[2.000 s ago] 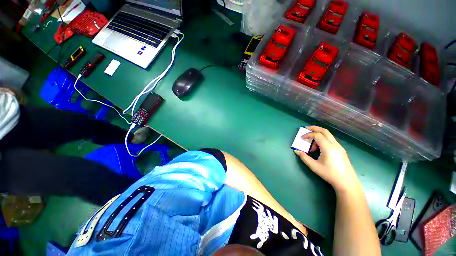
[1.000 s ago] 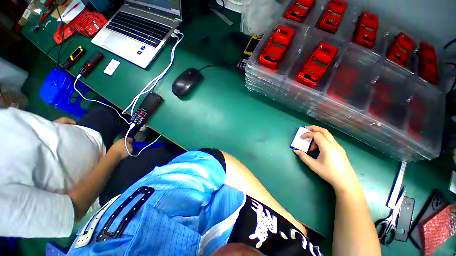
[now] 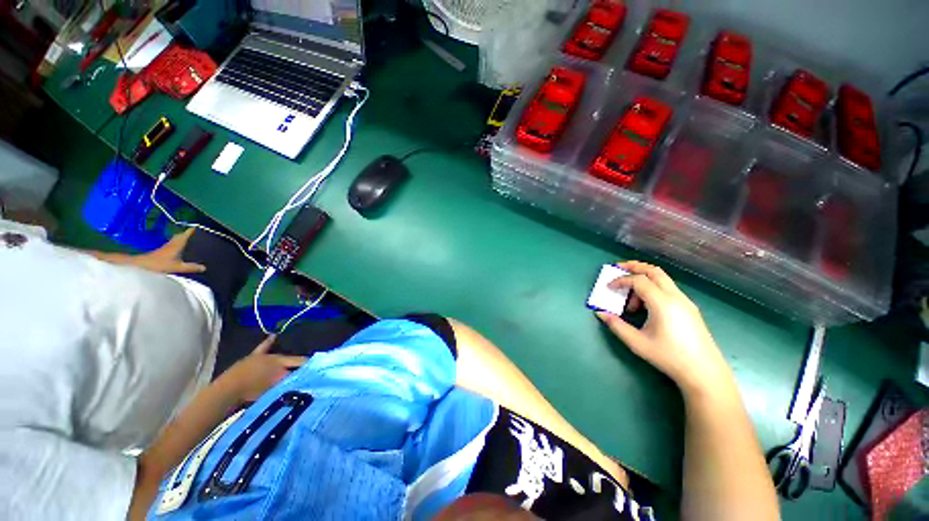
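A small flat phone battery [image 3: 607, 290] with a white label and dark blue edge stands out from the fingertips of my right hand [image 3: 662, 324]. My thumb and fingers hold it just over or on the green mat, right of the middle of the view; I cannot tell whether it touches the mat. The fingers cover its right side. My left hand is not in view.
Stacked clear blister trays [image 3: 652, 216] with red car-shaped pieces stand behind my hand. Scissors [image 3: 800, 448] and a bubble-wrap pouch [image 3: 896, 463] lie right. A mouse [image 3: 377, 184], cabled keypad phone [image 3: 296, 239] and laptop [image 3: 275, 87] are left. A person in white [image 3: 97, 356] sits left.
The view has shifted slightly. The person at left has come into view since the first frame, and their hands have moved apart. My right hand still holds the battery.
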